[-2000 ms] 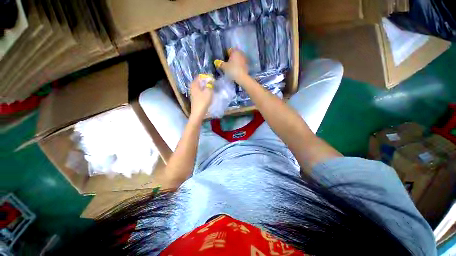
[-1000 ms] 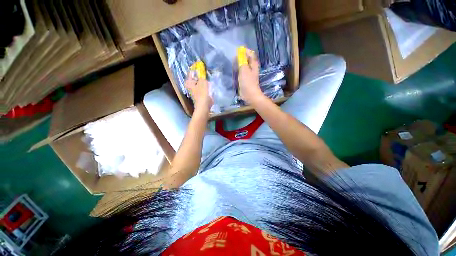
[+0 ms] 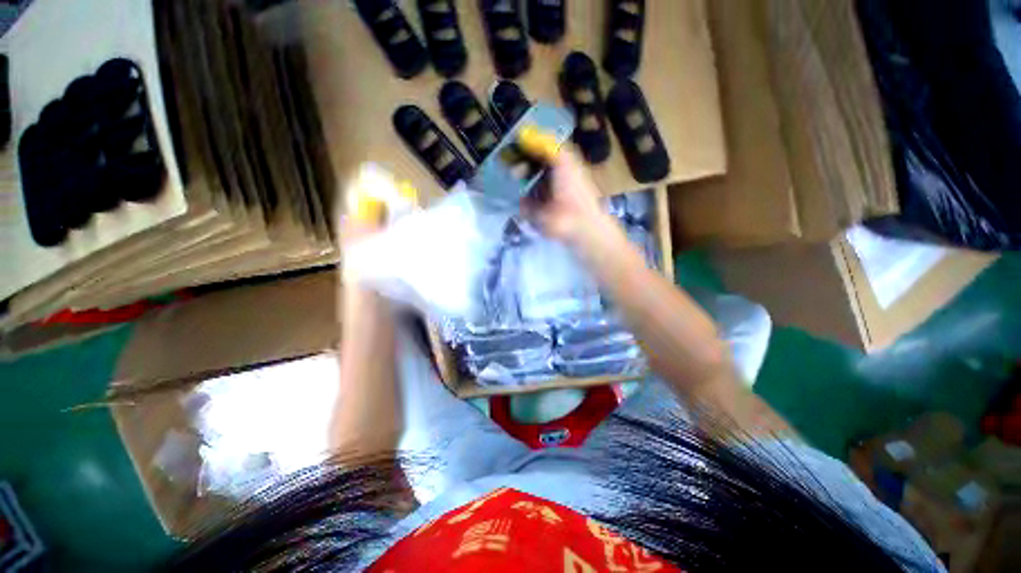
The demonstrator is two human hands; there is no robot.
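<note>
My left hand (image 3: 375, 218), blurred and with yellow finger cots, holds a whitish crumpled plastic bag (image 3: 437, 252) over the carton's left side. My right hand (image 3: 560, 185) holds a dark part with a greyish face (image 3: 524, 155) above the carton's far edge; blur hides its details. Bagged parts (image 3: 509, 349) lie in the open shipping carton (image 3: 664, 241) between my knees. Several bare black housings (image 3: 640, 132) lie in rows on the cardboard sheet (image 3: 358, 106) beyond the carton.
A waste carton (image 3: 157, 470) full of white bags (image 3: 263, 414) is at lower left. A cardboard stack (image 3: 252, 146) at left bears black parts (image 3: 95, 151). Upright cardboard (image 3: 784, 123) and a black bin bag (image 3: 940, 134) are at right. A red stool (image 3: 554, 431) is between my legs.
The view has tilted up, showing the rows of bare parts. My hands have moved apart and away from me; the left now holds a bag, the right a part above the carton's far edge.
</note>
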